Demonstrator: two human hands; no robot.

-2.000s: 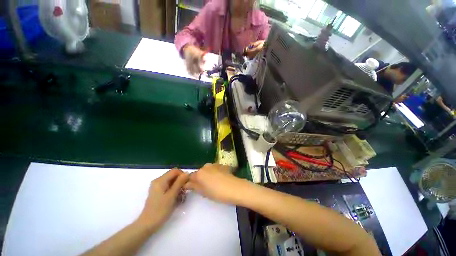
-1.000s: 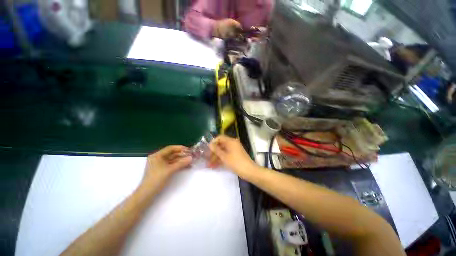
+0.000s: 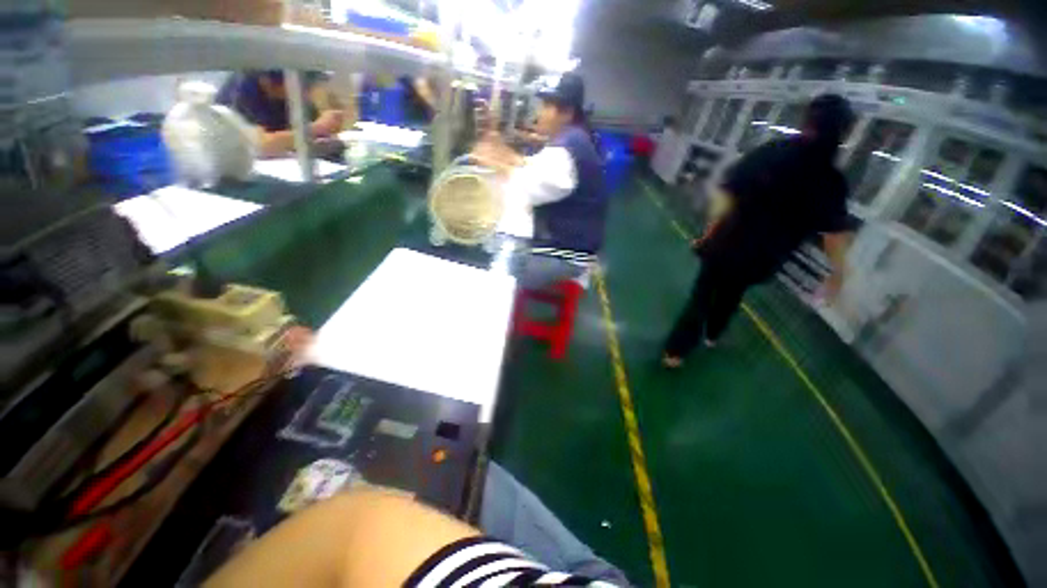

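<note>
Neither of my hands is in view. A bare forearm, which looks like my right one, crosses the bottom edge and ends in a black and white striped sleeve. Its hand is out of the picture. The black panel (image 3: 396, 469) lies just beyond the arm. A small green circuit board (image 3: 340, 414) in a clear tray sits on it, with a blurred whitish socket piece (image 3: 319, 480) nearer the arm. Red test leads (image 3: 138, 462) and black cables lie at the left. The small clear crumpled item seen earlier is not in view.
A white sheet (image 3: 419, 325) lies beyond the panel, with a round fan (image 3: 465, 204) at its far end. A red stool (image 3: 551, 315) and a seated person (image 3: 565, 184) are beyond. Another person (image 3: 772, 218) in dark clothes is on the green floor at the right.
The view has swung far to the right. Both hands and the clear item they held have left the picture. The aisle and the person in dark clothes have come into view.
</note>
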